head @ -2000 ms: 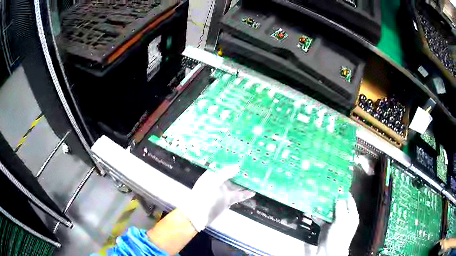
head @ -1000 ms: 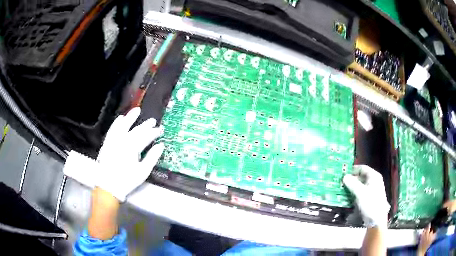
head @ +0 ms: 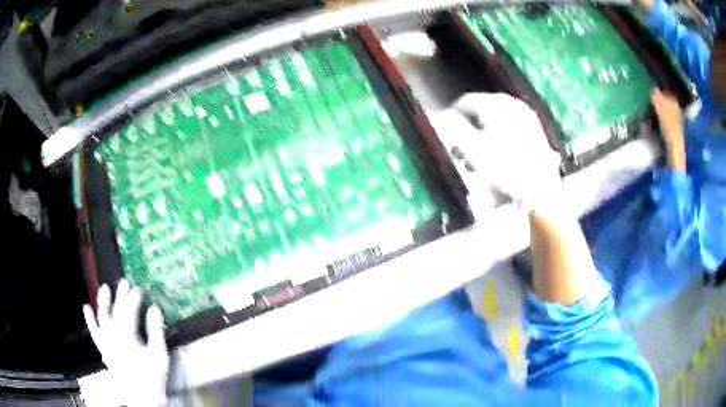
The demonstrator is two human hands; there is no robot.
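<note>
The green main PCB (head: 271, 175) sits in its black carrier (head: 215, 318) with reddish-brown side bars. My gloved left hand (head: 127, 338) is at the carrier's near left corner, fingers apart, holding nothing that I can see. My gloved right hand (head: 501, 151) is past the carrier's right side bar, over the gap before the second carrier. It is blurred. Small dark spots show at its fingers, and I cannot tell whether it holds something.
A second green board (head: 573, 71) lies in a carrier to the right. Another person's hand (head: 670, 127) and blue sleeves are beside it. The silver conveyor rail (head: 334, 326) runs along the near side. A dark bin (head: 32, 238) stands at the left.
The view has swung to the right. My right hand has left the board's near right corner and moved over the gap between carriers. My left hand stays near the carrier's left end, now lower at its corner.
</note>
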